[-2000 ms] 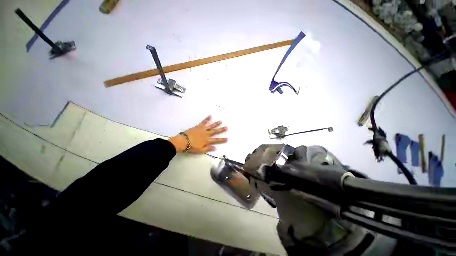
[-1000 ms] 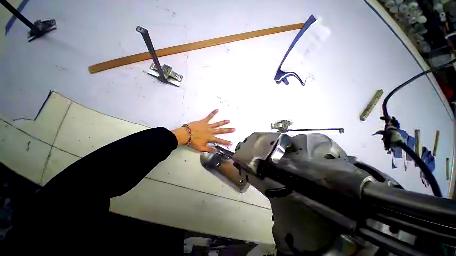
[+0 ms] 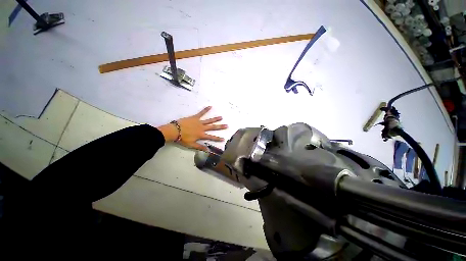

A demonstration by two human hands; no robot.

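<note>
My left hand (image 3: 195, 129) lies flat, fingers spread, on the white marker paper (image 3: 245, 97) near its front edge, just left of the cutting machine. It holds nothing. The large grey cloth cutting machine (image 3: 301, 153) fills the lower right. Its shiny base plate (image 3: 207, 161) shows at the edge of the lay, close to my fingertips. The blue edge of the fabric lay (image 3: 49, 103) shows as a stepped corner at the left. My right hand is not visible.
Lay clamps (image 3: 177, 78) (image 3: 48, 21) stand on the paper. A long wooden strip (image 3: 204, 50), a blue offcut (image 3: 305, 58) and a brassy bar (image 3: 374, 116) lie on it. The black power cable (image 3: 421, 153) arches at right. Small blue pieces (image 3: 403, 157) lie beyond. The cream table (image 3: 153, 191) runs along the front.
The cutting machine has moved left along the lay's front edge and now largely covers the clamp behind it. My left hand has shifted slightly left, still flat. The camera view has also shifted.
</note>
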